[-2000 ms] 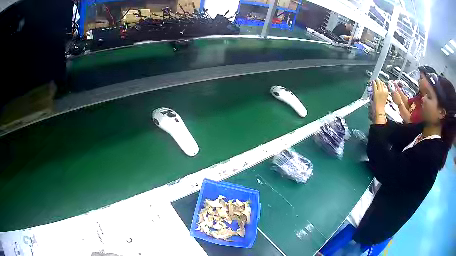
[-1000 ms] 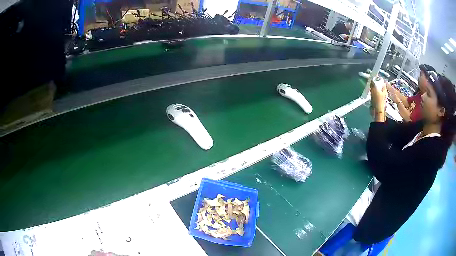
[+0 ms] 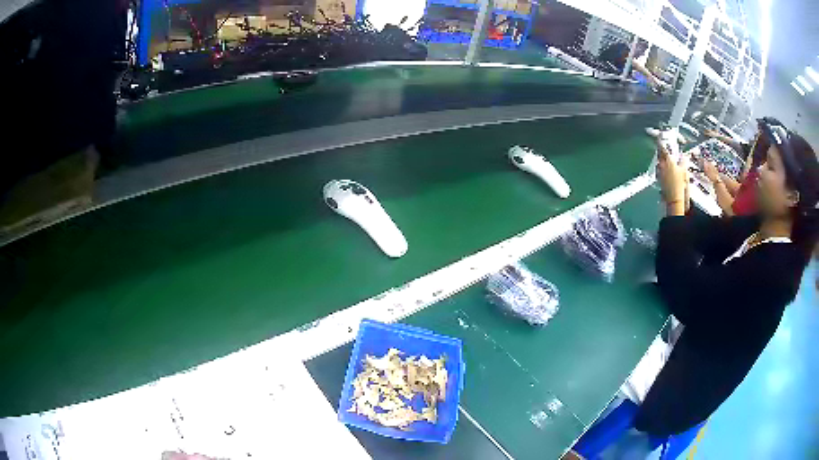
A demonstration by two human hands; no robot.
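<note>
Neither of my hands can be made out. A small pinkish patch is cut off by the bottom edge over the white paper (image 3: 260, 404); I cannot tell what it is. A white handset (image 3: 368, 218) lies on the green conveyor belt, its wide head with dark parts to the upper left and its handle to the lower right. A second white handset (image 3: 541, 171) lies farther right on the belt in the same pose. A blue bin (image 3: 455, 382) stands right of the paper and holds a heap of tan-yellow scraps (image 3: 400, 389).
Two crinkled clear bags with dark contents (image 3: 523, 294) (image 3: 596, 241) lie on the green bench beyond the bin. A pale metal edge (image 3: 431, 292) separates bench and belt. A person in black (image 3: 718, 287) at the right holds something white near a post (image 3: 691, 76); another person is behind.
Both handsets have moved right and slightly up in view along the belt. A dark object on the far belt has moved left. The nearby person's raised hands have shifted a little.
</note>
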